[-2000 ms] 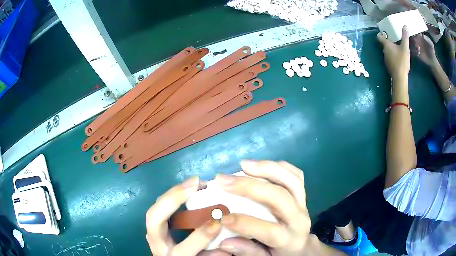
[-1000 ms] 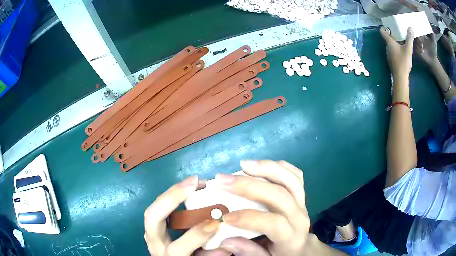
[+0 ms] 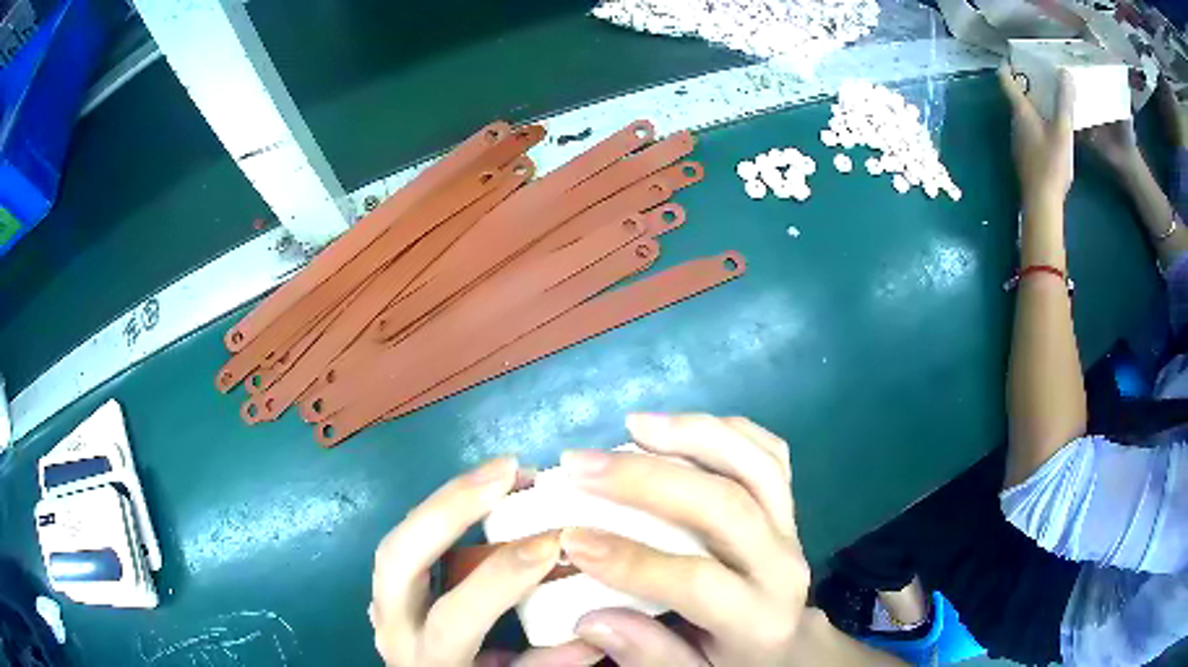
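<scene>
I hold a white housing (image 3: 573, 610) end-on near the bottom centre. My left hand (image 3: 450, 560) grips its left side and my right hand (image 3: 691, 534) grips its top and right side. A brown strap (image 3: 480, 563) lies across the end of the housing, between my fingers. Fingertips of both hands meet over the strap's tip and cover nearly all of the white button there. The rest of the strap and the housing's far side are hidden by my hands.
Loose brown straps (image 3: 456, 313) lie fanned at centre. White buttons (image 3: 778, 173) lie right of them, near a clear bag (image 3: 899, 130). White parts (image 3: 98, 547) are at left, a pale rail (image 3: 78, 345) crosses behind. Another person's hand (image 3: 1042, 143) holds a white housing (image 3: 1088, 91).
My fingertips have moved onto the strap's tip, covering the white button that showed before. The other person's housing has turned and shifted slightly right.
</scene>
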